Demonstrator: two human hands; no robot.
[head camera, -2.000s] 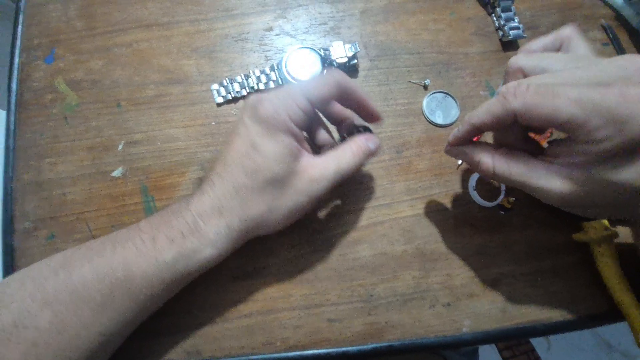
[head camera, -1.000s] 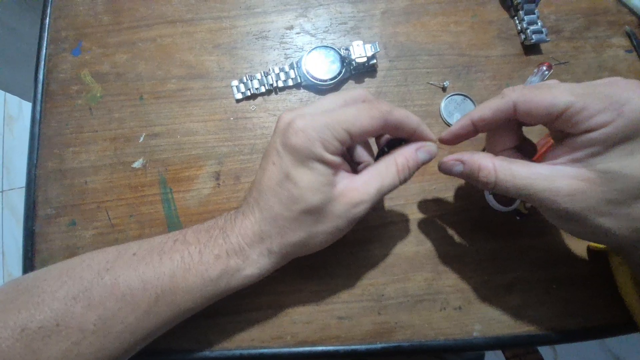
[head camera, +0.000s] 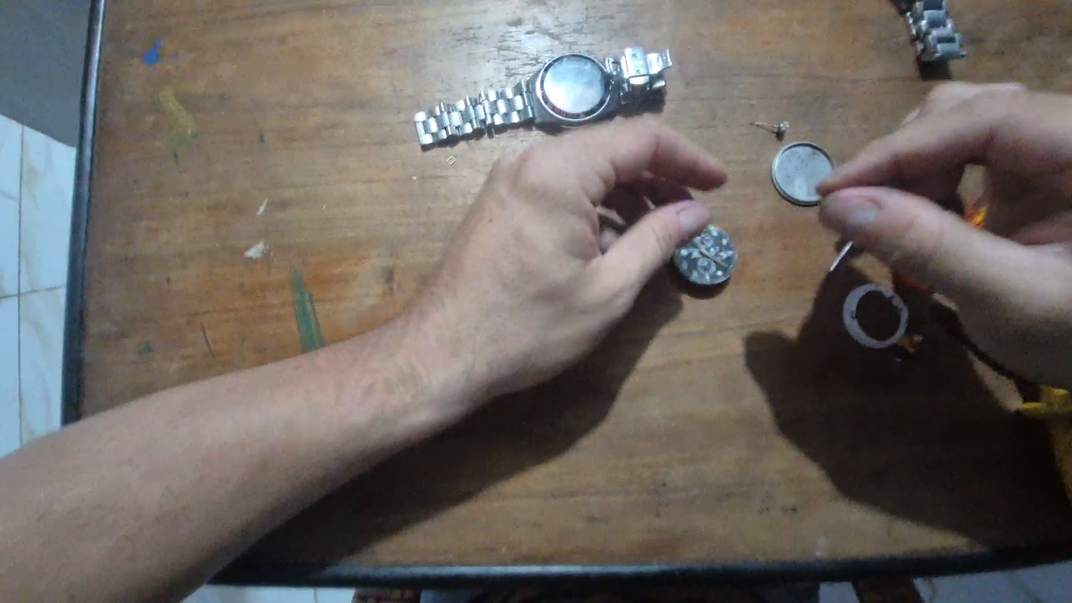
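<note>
A round watch dial or movement lies on the wooden table, its upper left edge by the thumb of my left hand. That hand's thumb and index finger are apart, with nothing seen between them; its other fingers are partly hidden. Thumb and index finger of my right hand are pinched together, and a thin, light-coloured sliver shows below them; whether they hold it I cannot tell. Left of those fingertips is a round watch case back, and below them a white plastic ring. A small crown with stem lies above the case back.
A watch case with a metal bracelet lies beyond my left hand. Part of another metal bracelet shows at the top right. Something yellow sits at the right edge. The wooden table has a dark rim.
My hands, fingertips nearly meeting a second ago, are now apart. The round watch part now lies in plain sight by my left thumb; earlier a dark thing showed in that hand.
</note>
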